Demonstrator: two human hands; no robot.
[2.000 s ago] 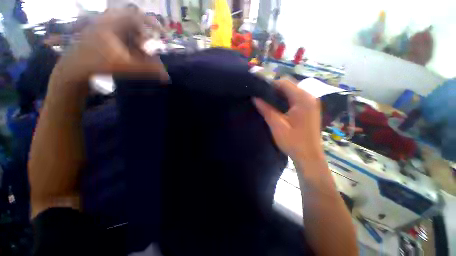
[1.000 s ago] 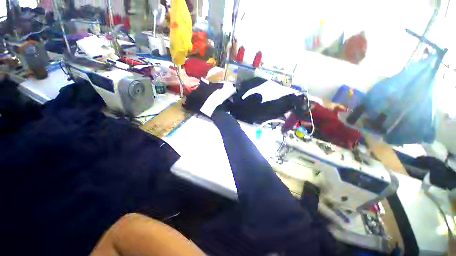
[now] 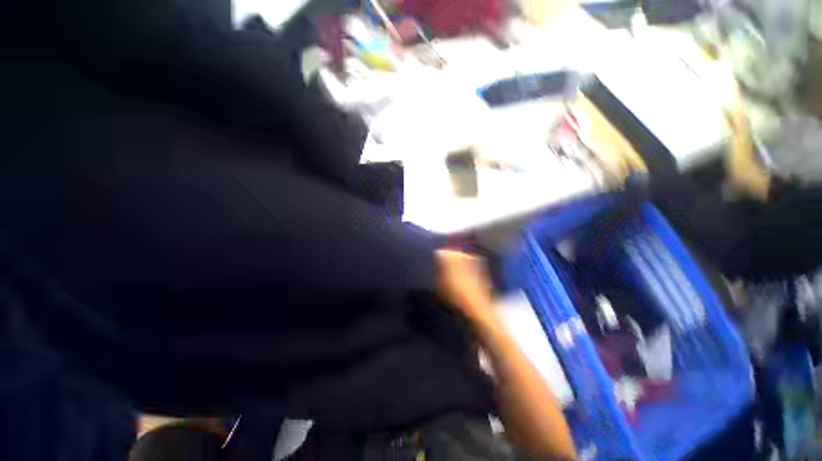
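Note:
A large dark navy garment (image 3: 225,216) fills the left and middle of the view, blurred. My right hand (image 3: 464,275) is at its right edge, with the fingers closed on the cloth; the forearm comes up from the bottom. My left hand is not visible; only a small strip of skin beside a dark sleeve shows at the bottom left, under the cloth. The white sewing machine (image 3: 433,99) is partly behind the garment, washed out by glare.
A blue plastic basket (image 3: 541,270) with scraps stands below the table at right. A small dark block (image 3: 461,173) lies on the white table (image 3: 505,194). What looks like another person's arm (image 3: 746,153) is at the far right.
The view has swung right and down, bringing in the basket. The garment now covers the left side up to the top edge. My right hand has come into view, gripping the cloth.

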